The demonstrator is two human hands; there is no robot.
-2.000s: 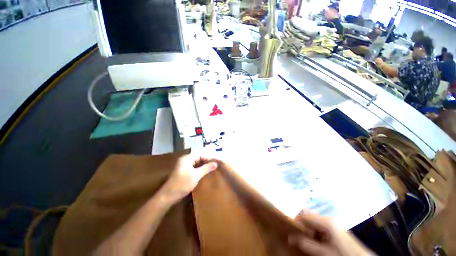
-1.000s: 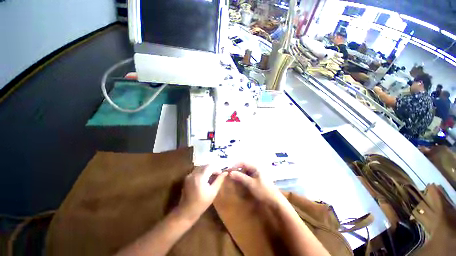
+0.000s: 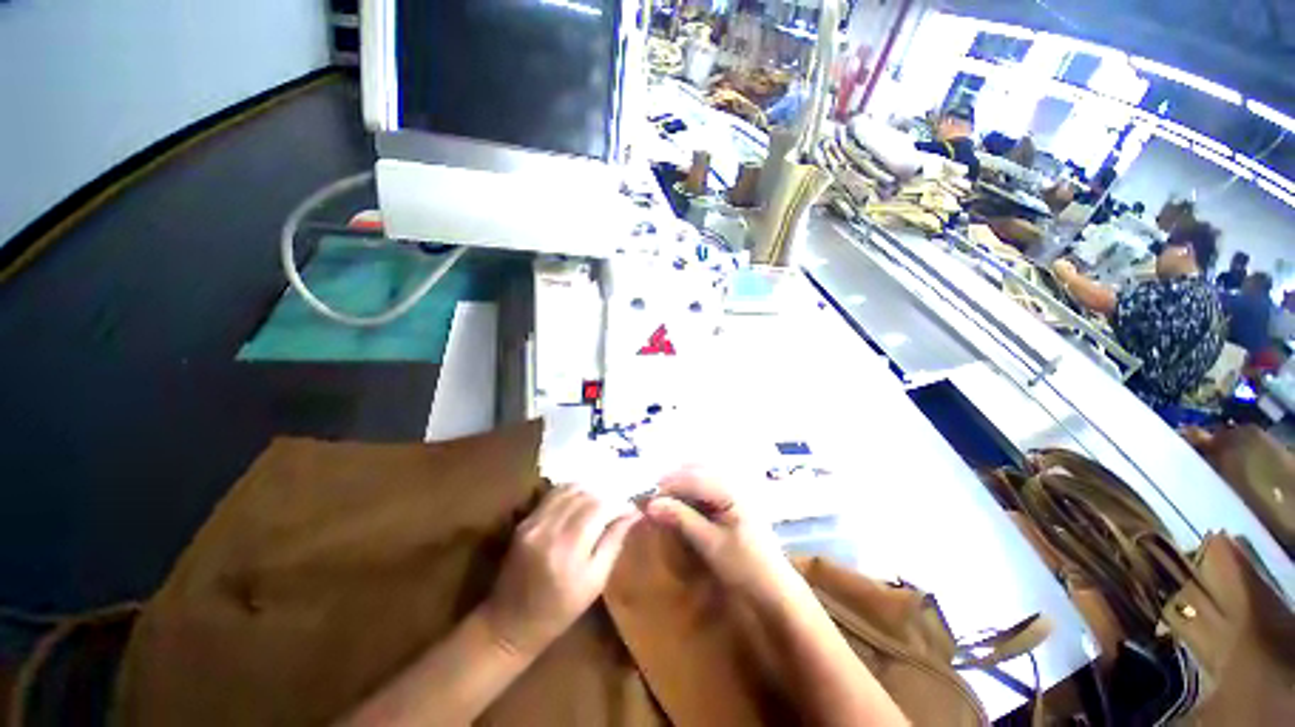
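A large brown bag panel [image 3: 327, 554] lies over the near table edge and towards me. My left hand [image 3: 565, 551] pinches its top edge, fingers bent. My right hand [image 3: 706, 523] pinches the edge close beside it, fingertips nearly touching the left ones. The white sewing machine head [image 3: 646, 320] with a red three-diamond logo stands just beyond the hands. Its small dark needle parts [image 3: 621, 426] are a little above the fingertips, and the edge there is too small to read clearly.
A white control box with a black screen [image 3: 504, 78] stands at upper left above a green sheet [image 3: 348, 301]. Brown bags with coiled straps [image 3: 1122, 533] lie at right. Brown thread cones [image 3: 699, 175] stand behind the head. A person in a patterned shirt [image 3: 1172, 320] sits at far right.
My right hand has come from the lower right to beside my left hand at the panel edge. The view has turned slightly. Over the last second the hands have barely moved.
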